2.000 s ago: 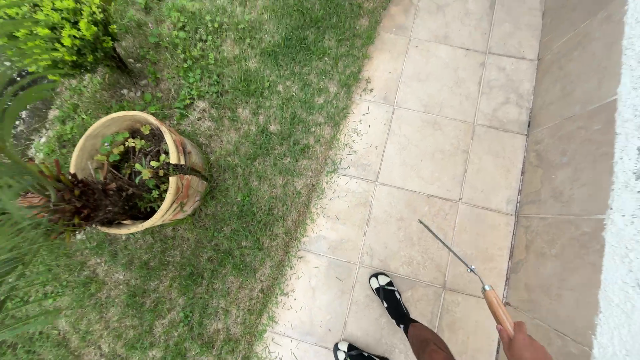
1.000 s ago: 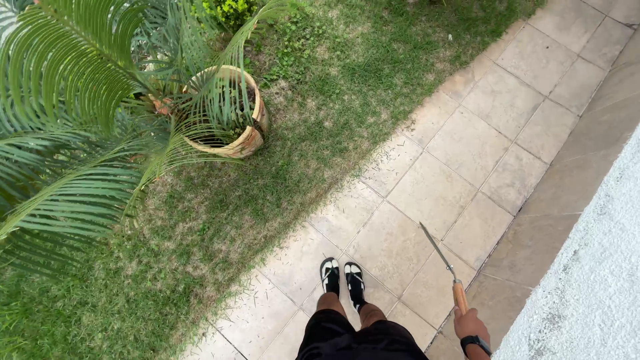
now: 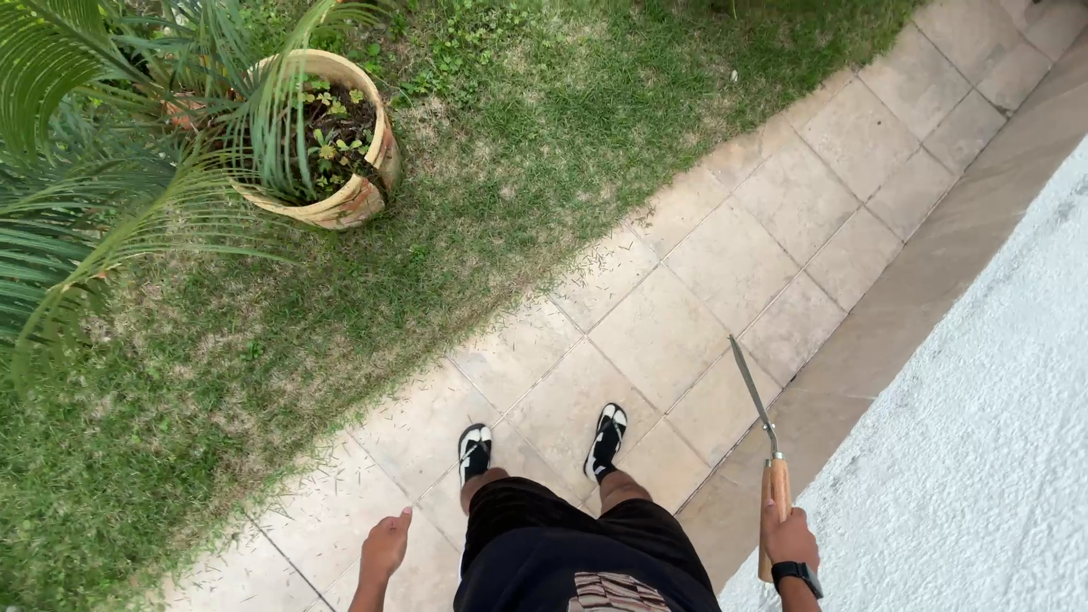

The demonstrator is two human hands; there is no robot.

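My right hand [image 3: 789, 537], with a dark watch on its wrist, grips both wooden handles of a pair of hedge shears [image 3: 753, 387] at the lower right. The two handles lie side by side and the metal blades are together, pointing up and slightly left above the tiles. At the lower left, my left hand [image 3: 387, 544] hangs over the paving with nothing seen in it; its fingers are curled and partly hidden, the thumb toward the top.
A tiled path [image 3: 663, 340] with scattered grass clippings runs diagonally beside the lawn [image 3: 510, 187]. A clay pot [image 3: 382, 144] with small plants stands on the grass, next to palm fronds [image 3: 51, 229]. A rough white wall surface [image 3: 977, 408] borders the right side.
My left hand has come into view at the lower left. My feet, together one second ago, now stand apart. The shears remain in my right hand.
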